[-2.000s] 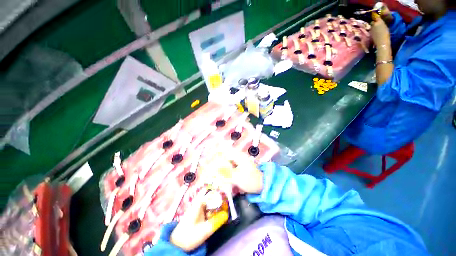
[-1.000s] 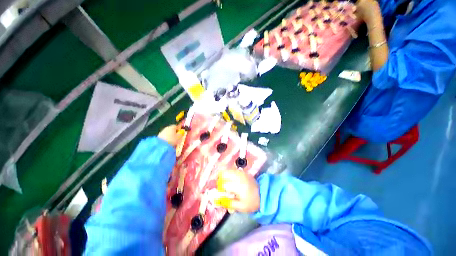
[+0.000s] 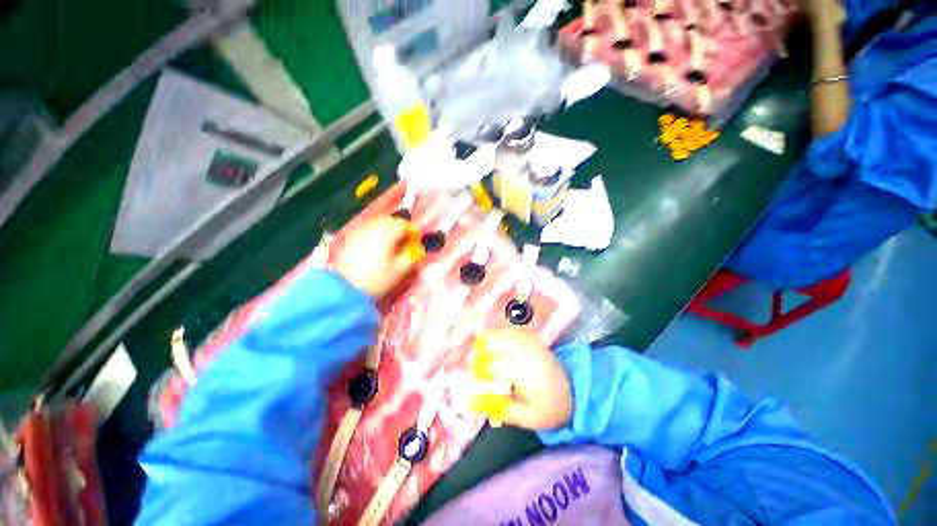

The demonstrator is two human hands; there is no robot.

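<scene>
A pink-red foam tray (image 3: 560,299) in clear plastic film lies on the green bench, with black round watches on pale straps. My left hand (image 3: 378,257), with yellow finger cots, reaches over the tray's far part, its fingertips beside a watch (image 3: 433,241); whether it grips one is hidden. My right hand (image 3: 522,380), also with yellow cots, is over the tray's near right edge, fingers bent around a small white piece that looks like a cloth (image 3: 459,388). My left sleeve covers the tray's left part.
Small jars (image 3: 517,185), crumpled wipes and a white-yellow squeeze bottle (image 3: 413,125) stand behind the tray. Loose yellow cots (image 3: 686,136) lie near a second watch tray (image 3: 668,51). A person in a blue smock (image 3: 822,205) is at right. A red tray (image 3: 62,462) is at lower left.
My left hand has moved from the near edge to the tray's far part, then slightly right and nearer. My right hand has moved slightly right. The camera view has shifted.
</scene>
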